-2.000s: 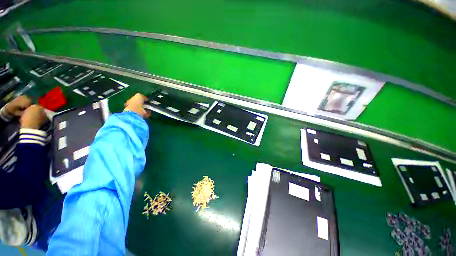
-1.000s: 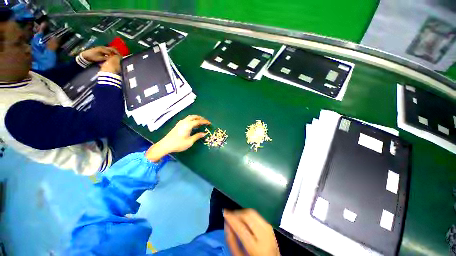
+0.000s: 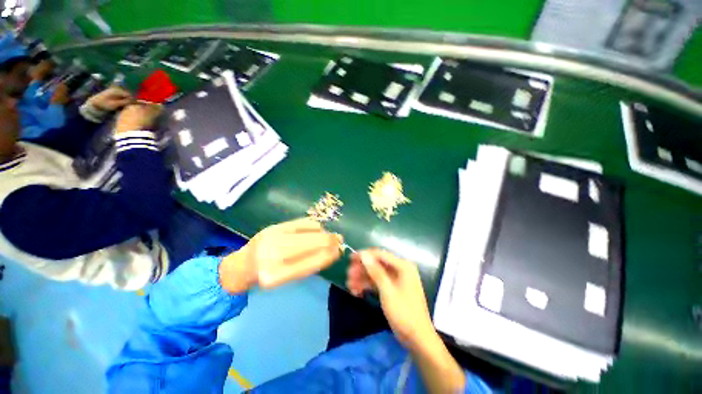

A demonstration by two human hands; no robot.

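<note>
My left hand (image 3: 296, 252) is bent at the bench's near edge, just below a small pile of dark-tipped parts (image 3: 325, 208). My right hand (image 3: 385, 281) is close to its right, thumb and fingers together. A tiny pale piece (image 3: 349, 248) shows between the fingertips of both hands; blur hides its shape. A pile of small cream parts (image 3: 388, 195) lies beyond the hands. A black tablet back cover (image 3: 550, 254) with white pads lies on a stack of white protective sheets (image 3: 460, 265) to the right.
More covers on sheets lie along the back: one cover (image 3: 365, 86), another (image 3: 486, 95), and one at far right (image 3: 670, 142). At left, a person in a dark sleeve (image 3: 92, 202) works beside a cover stack (image 3: 208, 127) and a red item (image 3: 157, 87).
My left hand has moved right from the dark-tipped pile, and my right hand has risen to meet it. A tiny piece now shows between them. The view has shifted slightly.
</note>
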